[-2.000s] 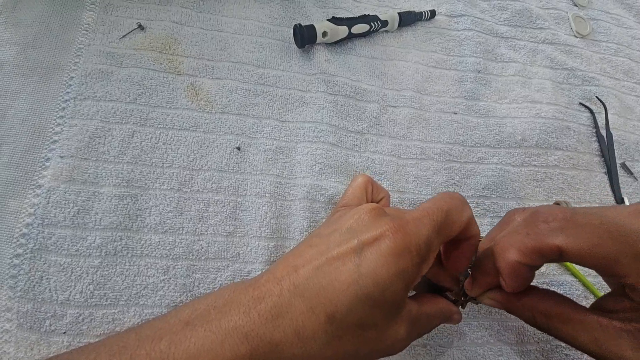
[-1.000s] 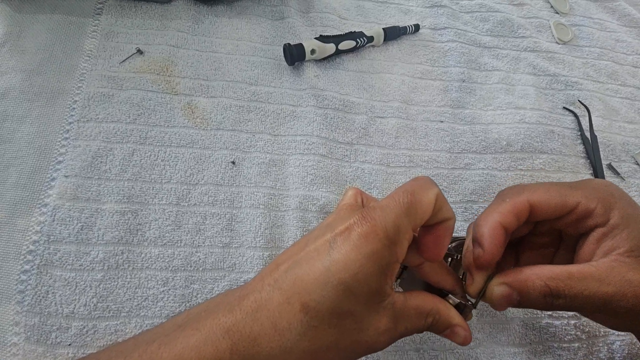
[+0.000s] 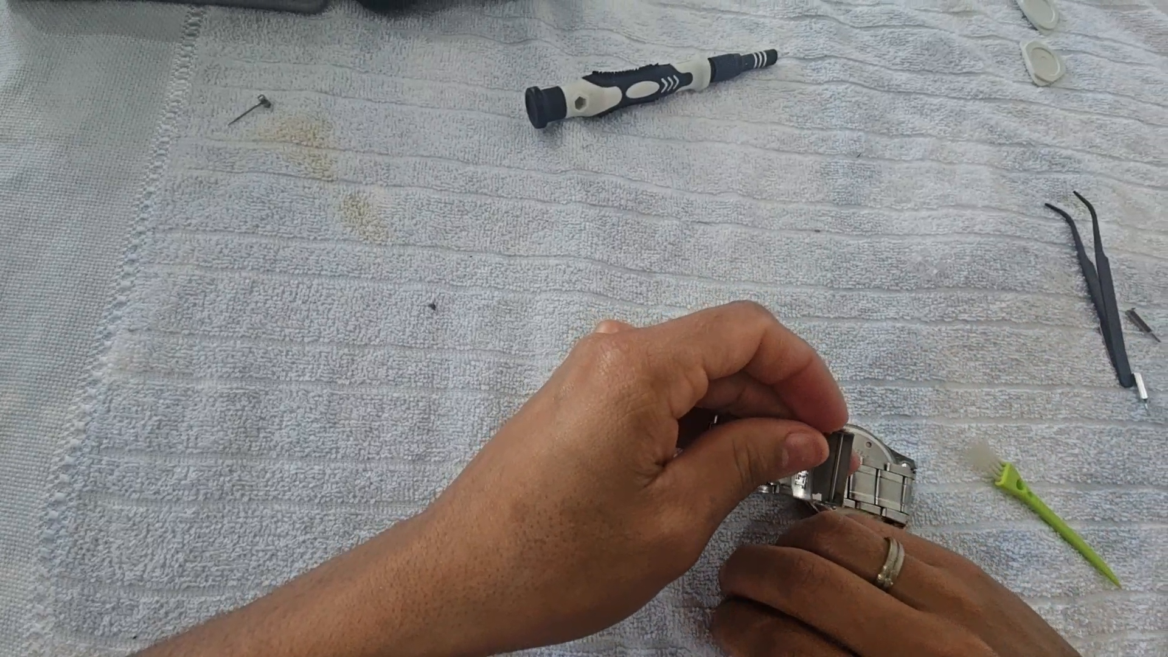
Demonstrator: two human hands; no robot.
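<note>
A metal wristwatch with a link bracelet (image 3: 881,488) is at the lower right of centre, partly hidden by both hands. My left hand (image 3: 639,456) comes from the lower left and pinches the watch's clasp area between thumb and index finger. Below the watch is my right hand (image 3: 876,584), with a ring on one finger; it touches the bracelet's lower edge, and its fingertips are partly hidden. A small green brush (image 3: 1058,525) lies on the towel to the right of the watch.
On the white towel (image 3: 365,328) lie a black and white precision screwdriver (image 3: 639,88), a thin metal pin (image 3: 250,109), black bent-tip tweezers (image 3: 1101,297), a small screw-like part (image 3: 1141,324) and a short metal piece (image 3: 1140,387). Pale oval pads (image 3: 1043,62) sit at the upper right.
My right hand has moved down and turned palm down. More of the watch shows between the hands, and the green brush, largely covered two seconds ago, is in plain sight.
</note>
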